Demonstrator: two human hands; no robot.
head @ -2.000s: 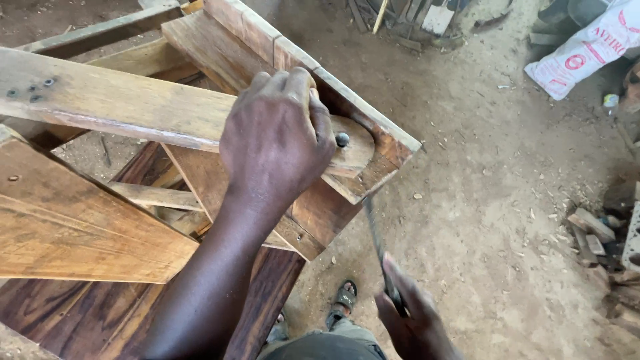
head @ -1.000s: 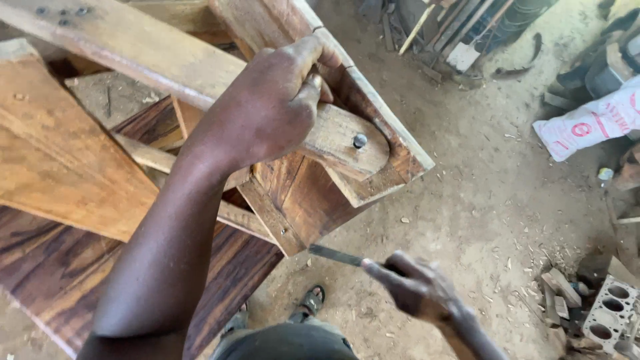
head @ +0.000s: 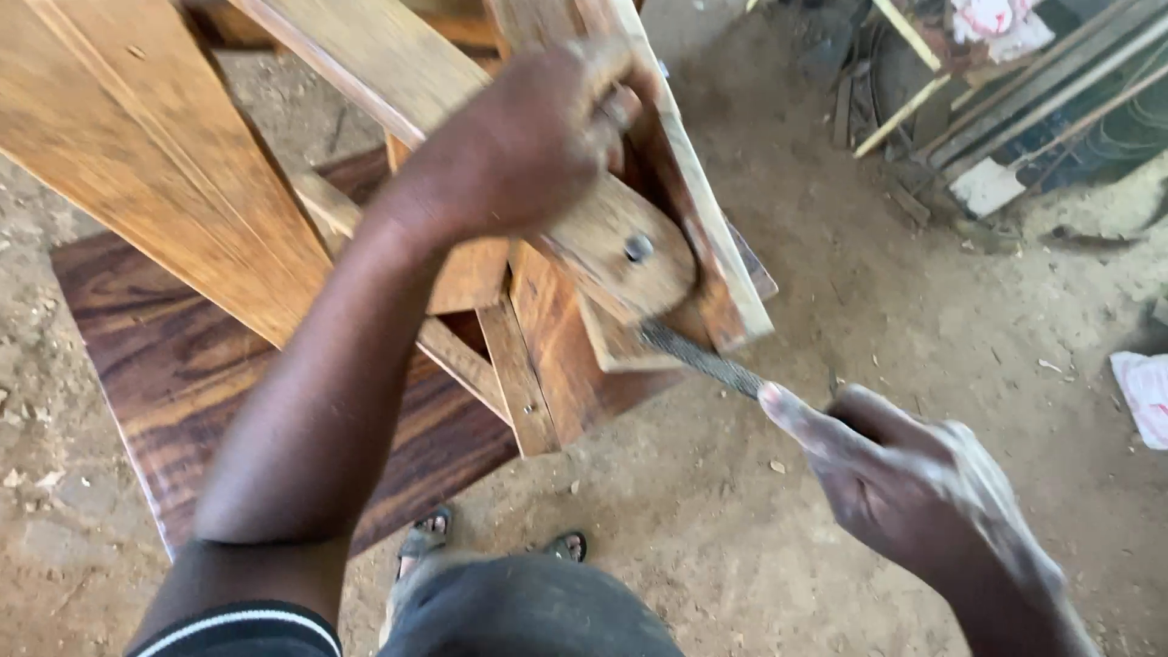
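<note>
My left hand point(head: 547, 137) is closed around the upper edge of a wooden frame board point(head: 689, 173), beside a rounded wooden bar point(head: 630, 224) with a round metal pin point(head: 638, 247) near its end. With my right hand point(head: 903, 474) I hold a rasp or file point(head: 703, 358), the index finger laid along it. The tool's far end meets the underside of the bar's rounded end, by the frame's corner. Its handle is hidden in my palm. Below the joint, a short wooden strip point(head: 520, 383) shows a small screw or nail head.
A wide wooden board point(head: 164, 155) slants at the left, above a dark-grained panel point(head: 137, 338). My sandalled feet point(head: 566, 546) stand on the dirt floor point(head: 693, 511). A shovel blade point(head: 987, 188), wood strips and other items lie at the upper right.
The rasp or file has moved up from the lower corner of the frame to the bar's rounded end. My left hand stays at the frame's edge. The view has shifted and turned.
</note>
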